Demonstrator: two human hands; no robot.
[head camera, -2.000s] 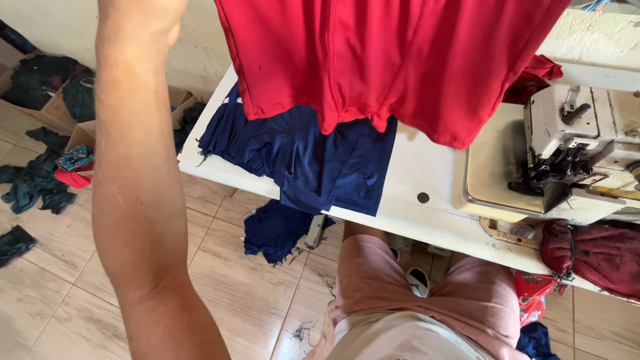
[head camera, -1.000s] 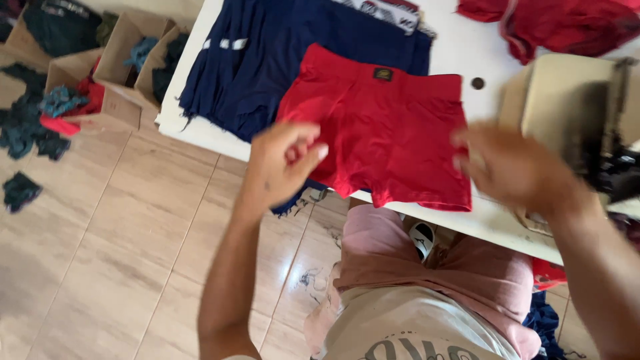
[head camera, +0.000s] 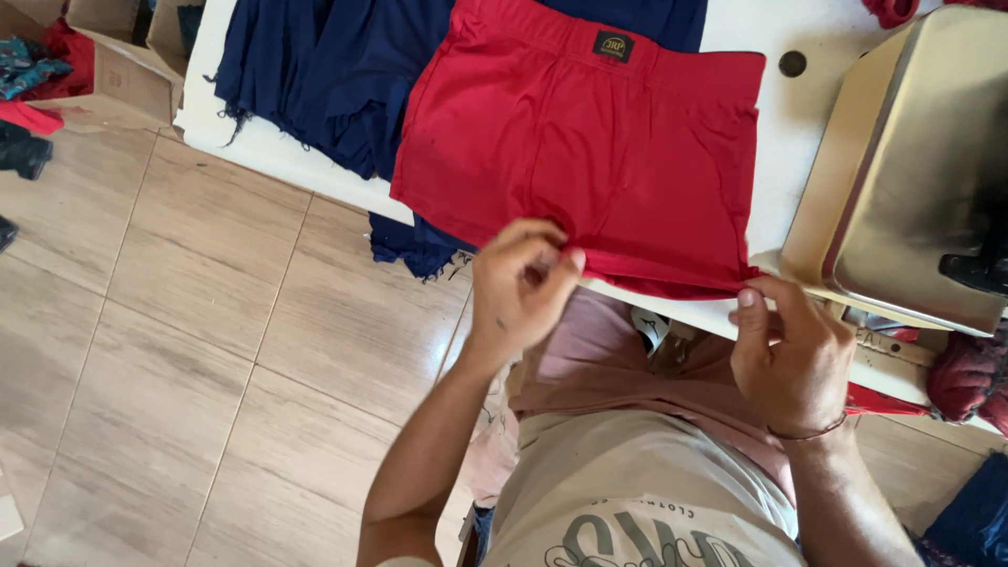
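Red boxer briefs (head camera: 583, 142) lie spread on the white sewing table (head camera: 756, 315), waistband away from me, with a dark label on the waistband. They partly cover a pile of navy blue fabric pieces (head camera: 323, 87). My left hand (head camera: 524, 287) pinches the hem near the middle of the lower edge between thumb and fingertips. At the right corner of that hem, my right hand (head camera: 787, 346) grips the red cloth between thumb and forefinger. The leg opening between the two hands shows as a folded edge.
To the right stands a sewing machine (head camera: 906, 181) with a metal plate. Dark red cloth (head camera: 969, 374) hangs below it. Cardboard boxes (head camera: 126, 79) with fabric scraps sit on the tiled floor at upper left. More navy cloth (head camera: 413, 244) hangs under the table's front edge.
The red garment, held up over the table two seconds ago, now lies flat on it. My hands, apart and blurred above it one second ago, have come down onto its lower hem.
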